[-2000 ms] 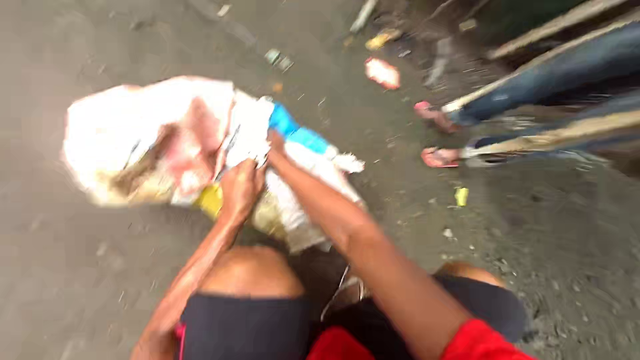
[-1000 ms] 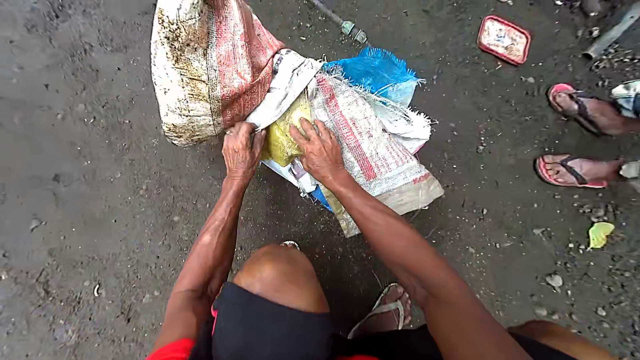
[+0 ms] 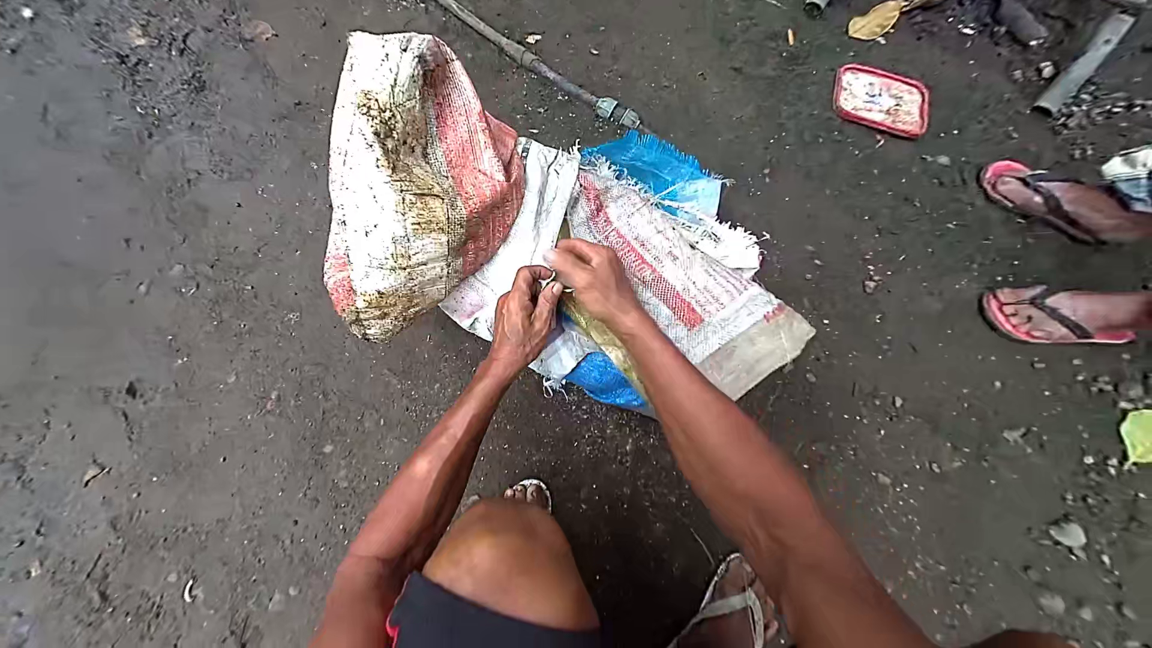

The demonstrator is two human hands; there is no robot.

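Note:
Woven plastic sacks lie on the dirt ground. A full-looking white and red sack (image 3: 396,189), stained brown, bulges at the left. Flatter sacks spread to its right: a white one with red stripes (image 3: 675,261), blue woven plastic (image 3: 652,171) behind it and yellowish plastic (image 3: 598,335) under my right forearm. My left hand (image 3: 524,315) pinches something small and pale, too small to name, between thumb and forefinger, over the white cloth-like fold between the sacks. My right hand (image 3: 589,274) is bent right beside it, its fingers blurred and touching or nearly touching the left fingertips.
Another person's feet in flip-flops (image 3: 1048,315) stand at the right. A red-rimmed tray or lid (image 3: 880,101) lies at the upper right, near a pipe (image 3: 1084,63). A thin hose with a coupling (image 3: 616,112) runs behind the sacks. A green leaf (image 3: 1138,436) lies at the right edge.
My hands were apart on the yellow plastic a second ago; now their fingertips are together at the fold. Less of the yellow plastic shows. The view has shifted.

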